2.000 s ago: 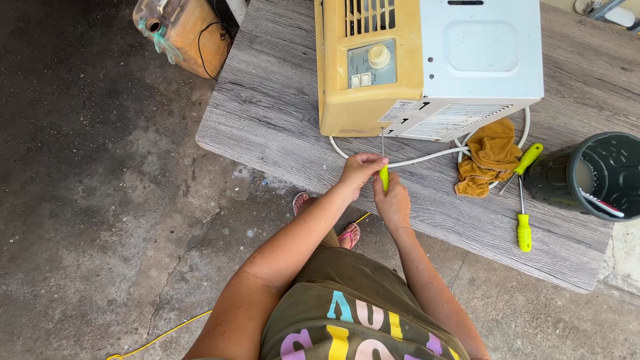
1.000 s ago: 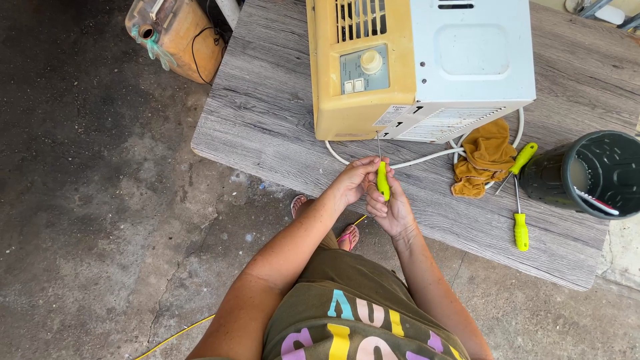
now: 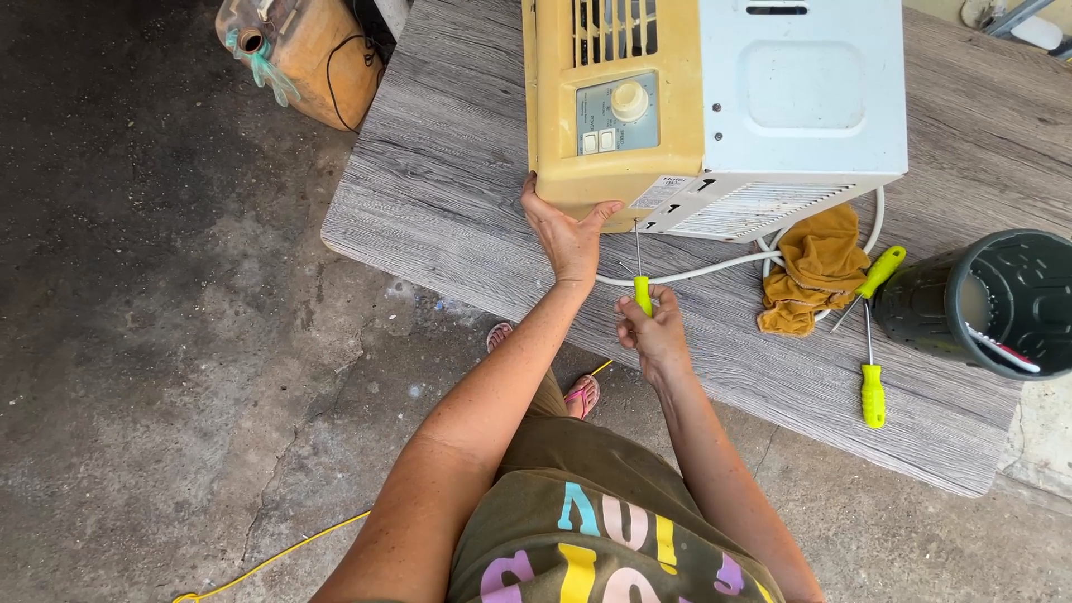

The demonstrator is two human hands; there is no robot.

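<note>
A window air conditioner with a yellowed plastic front and a white metal case lies on the wood-grain table. My left hand presses on the lower corner of the yellowed front, thumb and fingers spread around it. In my right hand is a screwdriver with a yellow-green handle; its shaft points away from me and its tip meets the lower edge of the front, near the seam with the case. A small thin metal piece, perhaps a screw, shows on the table beside the shaft. The control knob faces up.
A white power cord runs along the table. To the right lie a brown cloth, a screwdriver, another yellow-green-handled tool and a dark bucket. A stained plastic jug stands beyond the table's left end.
My left hand has left the screwdriver and moved up to the corner of the air conditioner's front. My right hand still has the screwdriver by its handle.
</note>
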